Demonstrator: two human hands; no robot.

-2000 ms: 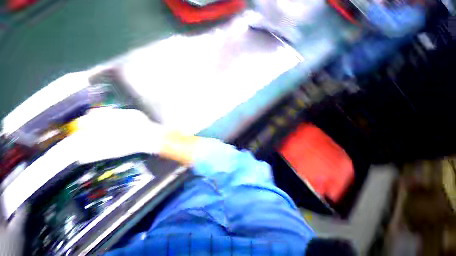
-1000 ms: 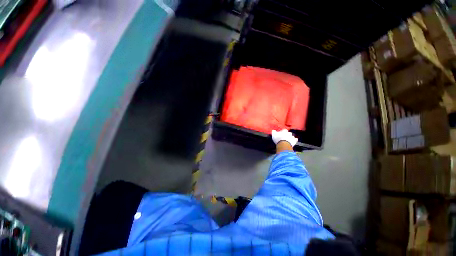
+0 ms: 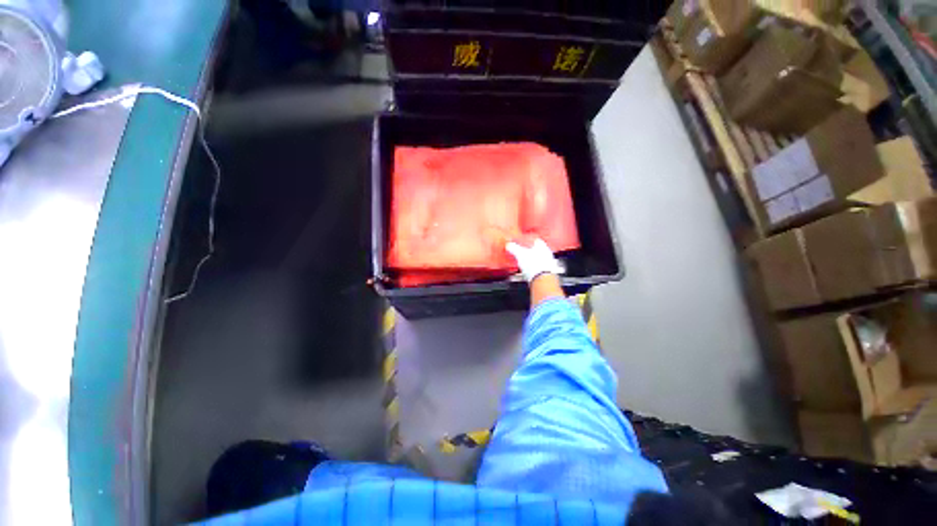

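Note:
Red pads (image 3: 462, 200) lie in a pile inside a deep black crate (image 3: 452, 300) on the floor. The top pad looks uneven and creased at its right part. My right hand (image 3: 534, 259), in a white glove, is at the near edge of the pile, just inside the crate's near rim. Its fingertips touch the red surface. Whether the fingers are closed on a pad cannot be told. My left hand is out of the picture.
A green-edged bench (image 3: 113, 298) with a shiny metal sheet (image 3: 46, 247) runs along the left. A desk fan (image 3: 26, 67) with a white cable stands there. More black crates (image 3: 514, 51) are behind; cardboard boxes (image 3: 822, 164) are at right.
The view has swung from the bench and circuit board to the crate on the floor. My right hand stays at the pads' near edge, its fingers now slightly further over them than a second ago.

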